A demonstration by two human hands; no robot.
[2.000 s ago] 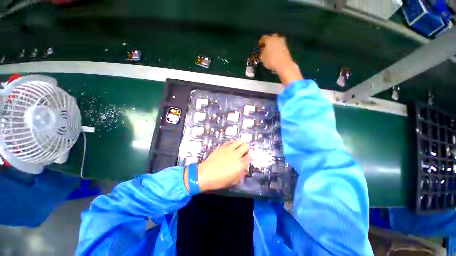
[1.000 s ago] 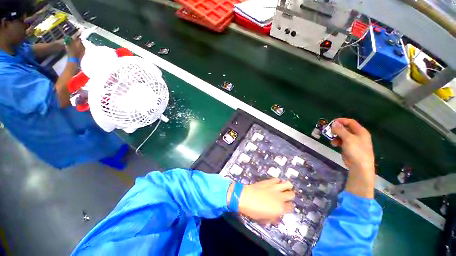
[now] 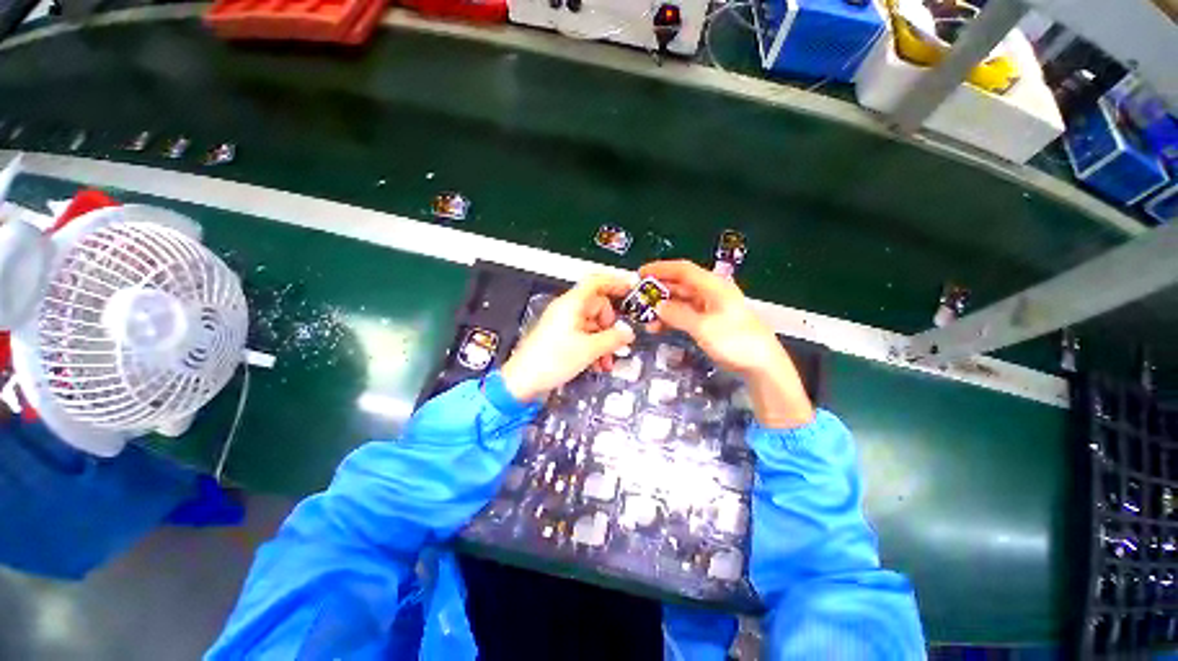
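Note:
My left hand (image 3: pixel 571 338) and my right hand (image 3: pixel 726 333) meet above the far edge of the black tray (image 3: pixel 446 398). Between their fingertips is a small electronic unit (image 3: pixel 645 300), black with gold and white details. My left fingers also hold a pale tray part (image 3: pixel 623 338), partly hidden. Below the hands, the clear insert (image 3: pixel 549 455) holds rows of pale parts under strong glare. Another unit (image 3: pixel 478 346) sits in the tray's left-hand pocket.
Single units (image 3: pixel 612 239) and a longer paired one (image 3: pixel 730 251) lie on the green conveyor (image 3: pixel 336 103) beyond the pale rail (image 3: pixel 349 222). A white fan (image 3: pixel 149 323) stands left. A gridded black tray (image 3: pixel 1137 504) is far right, below a slanting metal post (image 3: pixel 1021 274).
My right hand has come back from the conveyor with a unit. My left hand has lifted off the insert and met it. The view has turned back from the left, where a person was visible.

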